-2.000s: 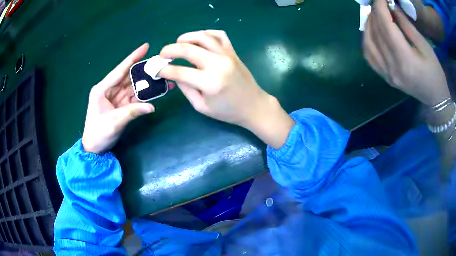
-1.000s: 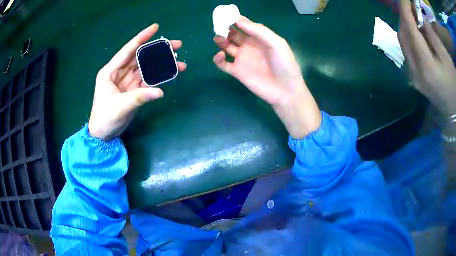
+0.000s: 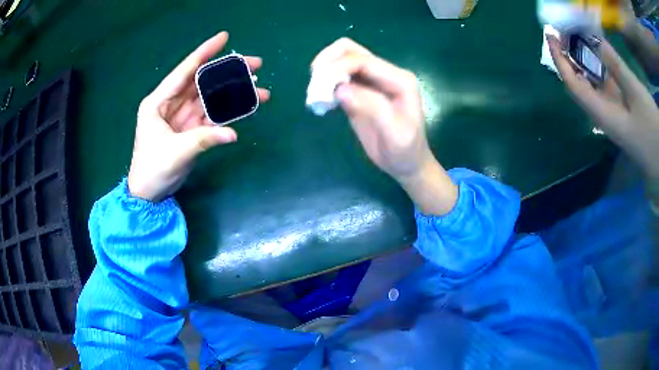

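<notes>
My left hand (image 3: 170, 126) holds a smartwatch unit (image 3: 227, 89) by its edges, above the green mat. The unit is rounded-square, with a glossy black face turned up and a pale rim. My right hand (image 3: 383, 108) is to the right of the unit, apart from it, and pinches a small white wiping cloth (image 3: 325, 88) between thumb and fingers. The cloth is slightly blurred and does not touch the unit.
A dark parts tray (image 3: 36, 209) with square pockets lies at the left of the green bench mat (image 3: 289, 188). A white object (image 3: 449, 6) is cut off at the top edge. At right, a neighbour's hands (image 3: 614, 108) hold a watch unit (image 3: 587, 56).
My right hand has moved away from the unit with the cloth, which has since turned and dropped slightly lower. The white mark on the face is gone. The neighbour's hands have moved.
</notes>
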